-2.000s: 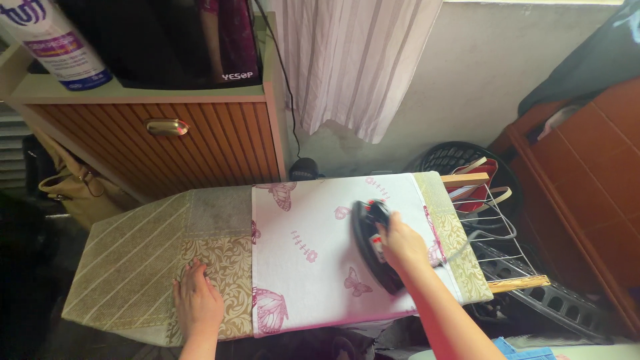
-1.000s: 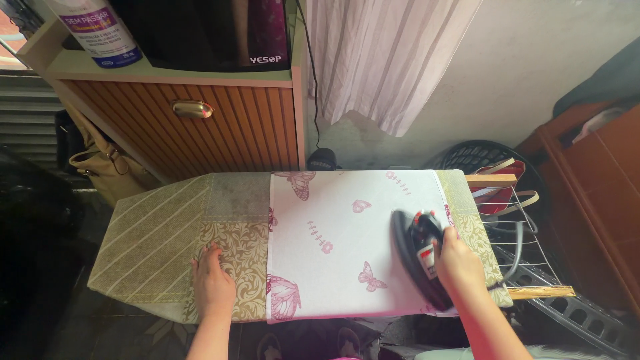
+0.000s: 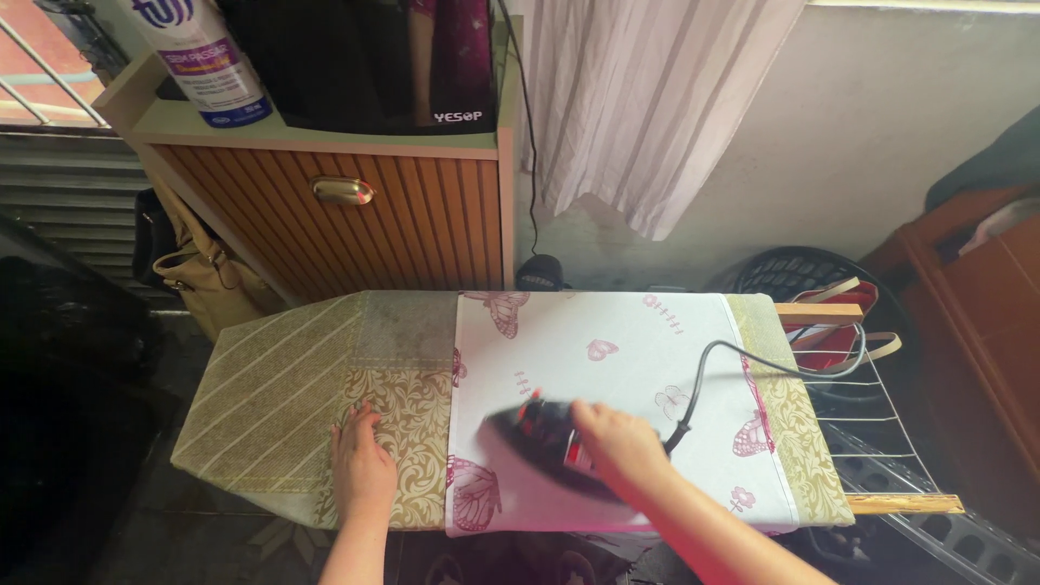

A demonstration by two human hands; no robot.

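Observation:
My right hand [image 3: 621,447] grips the handle of a black clothes iron [image 3: 552,447], which is blurred and lies over the lower left part of a white cloth with pink butterfly prints [image 3: 601,349]. The iron's grey cord [image 3: 700,382] curves over the cloth to the right. Beneath the cloth is an ironing board [image 3: 268,406] with a patterned beige cover. My left hand [image 3: 363,463] rests flat on that cover, left of the cloth, holding nothing.
Behind the board stand a slatted wooden cabinet [image 3: 406,219] with a spray can [image 3: 207,69] on top and a white curtain [image 3: 650,106]. A beige handbag [image 3: 203,276] hangs at left. The board's wire rack [image 3: 861,418] and a dark basket [image 3: 800,264] are at right.
My right hand has moved the iron to the left across the cloth from its right side, and the iron's tip now points left. My left hand stays on the board cover.

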